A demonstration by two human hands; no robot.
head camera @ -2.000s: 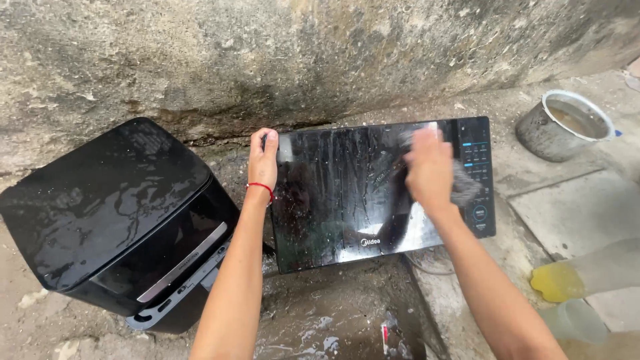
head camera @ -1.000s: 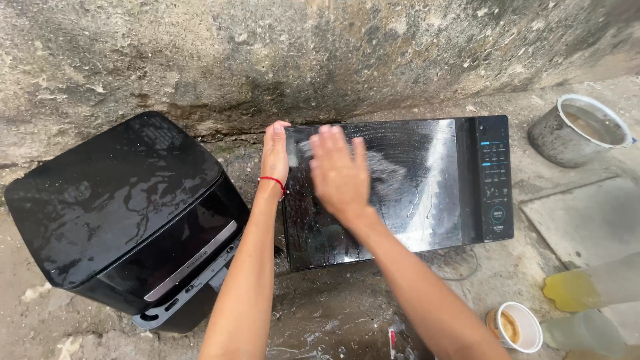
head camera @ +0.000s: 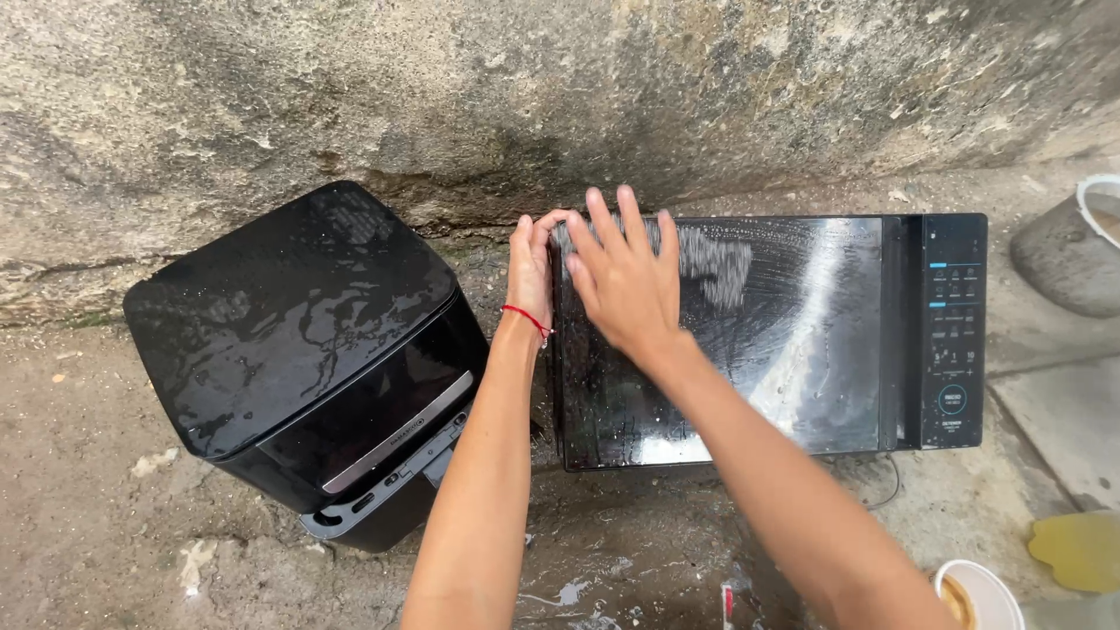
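A black microwave oven (head camera: 814,332) lies in front of me with its wet glass door and keypad facing up; streaks and droplets cover the glass. My left hand (head camera: 535,262), with a red string bracelet at the wrist, grips the microwave's upper left corner and edge. Flat on the upper left part of the door rests my right hand (head camera: 632,271), fingers spread, with nothing visible in it; what is under the palm is hidden. To the left of both hands stands a wet black air fryer (head camera: 297,324), its front part pulled out a little.
A rough concrete wall (head camera: 560,96) rises behind the appliances. On the right are a metal pot (head camera: 1063,258) and a bottle with yellow liquid (head camera: 1081,551). A white cup (head camera: 984,595) stands at lower right. A thin cord (head camera: 892,486) shows below the microwave. The ground is wet.
My right hand has moved leftward across the door, from near the keypad to the upper left corner beside my left hand. My left hand stays at the microwave's left edge.
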